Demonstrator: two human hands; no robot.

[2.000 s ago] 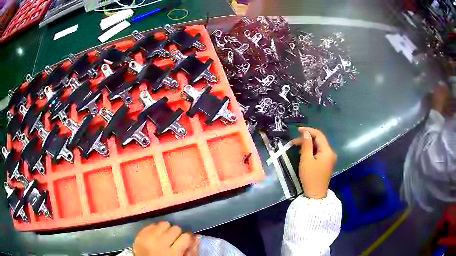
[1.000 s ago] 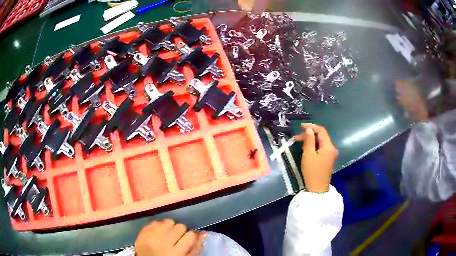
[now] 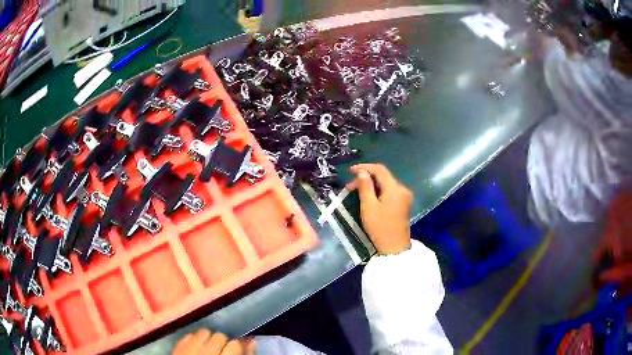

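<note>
My right hand (image 3: 385, 209) rests on the bench edge by the tray's near right corner. Its thumb and forefinger tips are at the end of a white tape strip (image 3: 335, 206); I cannot tell if they pinch it. My left hand (image 3: 211, 344) is curled at the bottom, cut off by the picture's edge; its palm is hidden. The red-orange foam tray (image 3: 232, 309) holds rows of black units (image 3: 226, 159) with silver clips on opposite ends. Several pockets nearest me are empty; one holds a small dark speck.
A tangled clip pile (image 3: 322, 104) lies right of the tray. Behind are white strips (image 3: 92, 76), a blue pen (image 3: 133, 57) and a metal box with cable (image 3: 104, 24). A person in a pale smock (image 3: 565, 159) is at the right. A blue bin (image 3: 478, 232) is below the bench.
The view has turned to the right, so tray, pile and hands show further left. My right hand stays by the tape strip. The person at the right now shows more of the smock.
</note>
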